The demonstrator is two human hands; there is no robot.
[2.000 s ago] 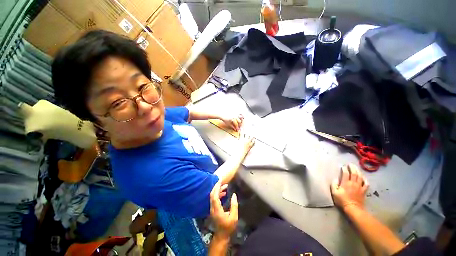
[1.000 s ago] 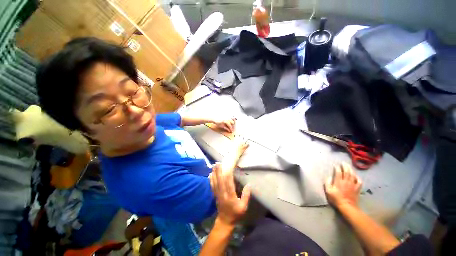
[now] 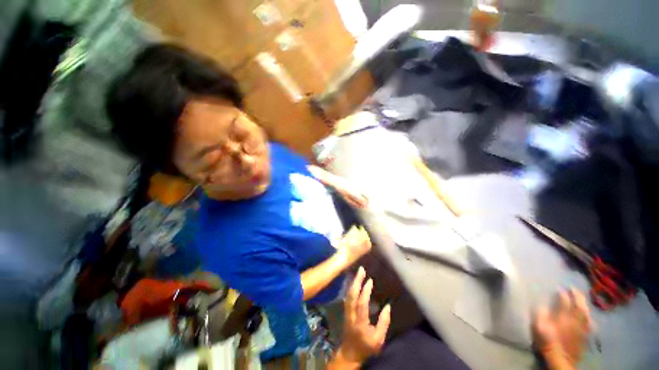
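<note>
A light grey garment panel (image 3: 498, 249) lies on the pale table, partly folded, with a dark crease. The frame is blurred. My right hand (image 3: 562, 325) rests at the panel's near right edge, fingers spread; I cannot tell if it presses on the cloth. My left hand (image 3: 363, 316) is raised off the table's near edge, fingers apart and empty. A yellow-tan ruler (image 3: 436, 186) lies on the cloth. Fabric shears with red handles (image 3: 613, 284) lie right of the panel, blades pointing up-left.
A person in a blue shirt (image 3: 249, 246) stands at the table's left side, both hands near its edge. Dark fabric pieces (image 3: 592, 195) cover the far right side. Cardboard boxes (image 3: 289, 65) stand behind the person. Heaped cloth (image 3: 155, 231) lies at the left.
The view has swung, so the scene sits further right and is blurred. The person's hands have left the ruler and drawn back to the table's edge. The ruler now lies further in on the cloth.
</note>
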